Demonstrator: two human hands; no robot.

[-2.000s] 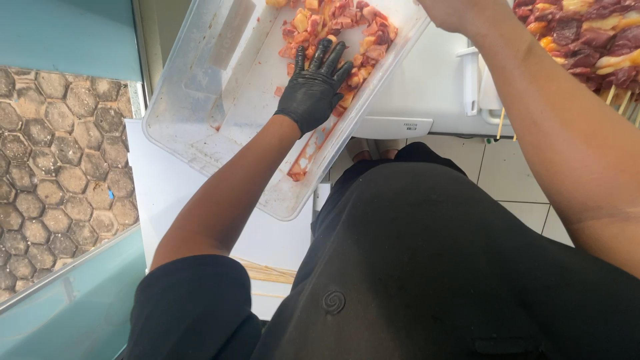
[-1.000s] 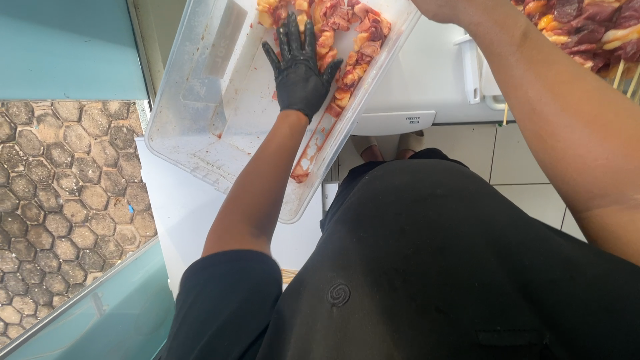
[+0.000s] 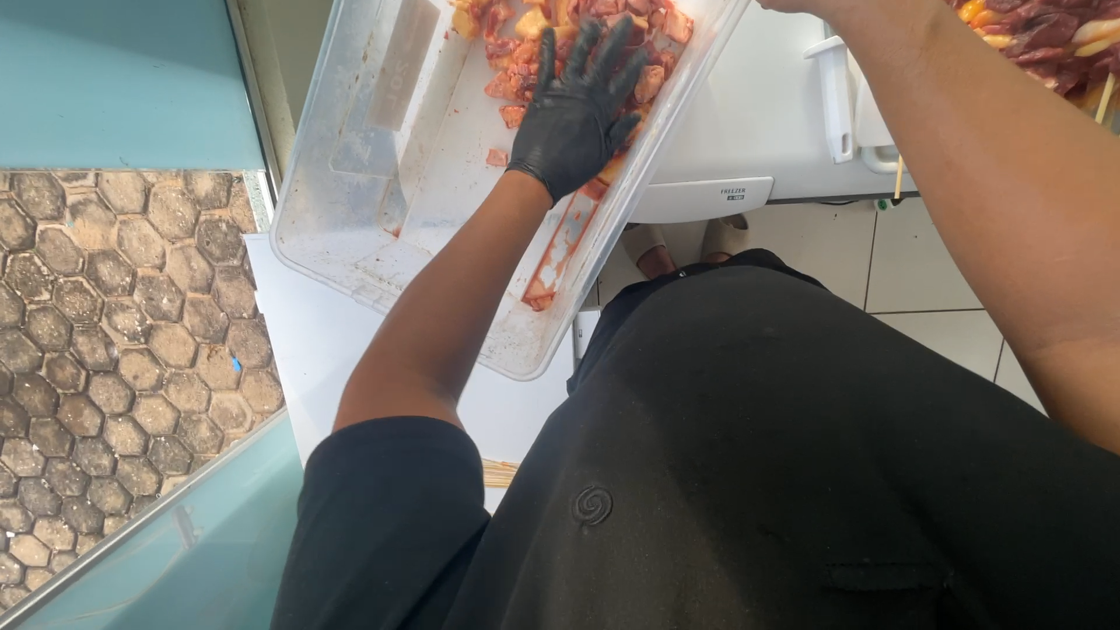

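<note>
A clear plastic tub [image 3: 437, 175] lies tilted across the upper middle of the head view. Chunks of raw meat [image 3: 516, 66] are heaped at its upper end. My left hand [image 3: 577, 109], in a black glove, rests palm down on the meat with its fingers spread. At the top edge of the view, my right hand [image 3: 792, 4] is mostly cut off beside the tub's upper right rim; its fingers and whether it grips the rim are hidden. Skewered raw meat [image 3: 1050, 39] on wooden sticks shows at the top right, beyond my right forearm.
Under the tub is a white surface [image 3: 306, 341], with thin wooden sticks [image 3: 500, 473] near my left sleeve. A white freezer [image 3: 735, 114] stands right of the tub, with a white plastic handle [image 3: 833, 101] on top. Glass edging [image 3: 175, 525] and hexagonal paving are at the left.
My gloved left hand has shifted about over the meat in the tub, moving up and then back down, fingers still spread. My right hand stays by the tub's upper right rim.
</note>
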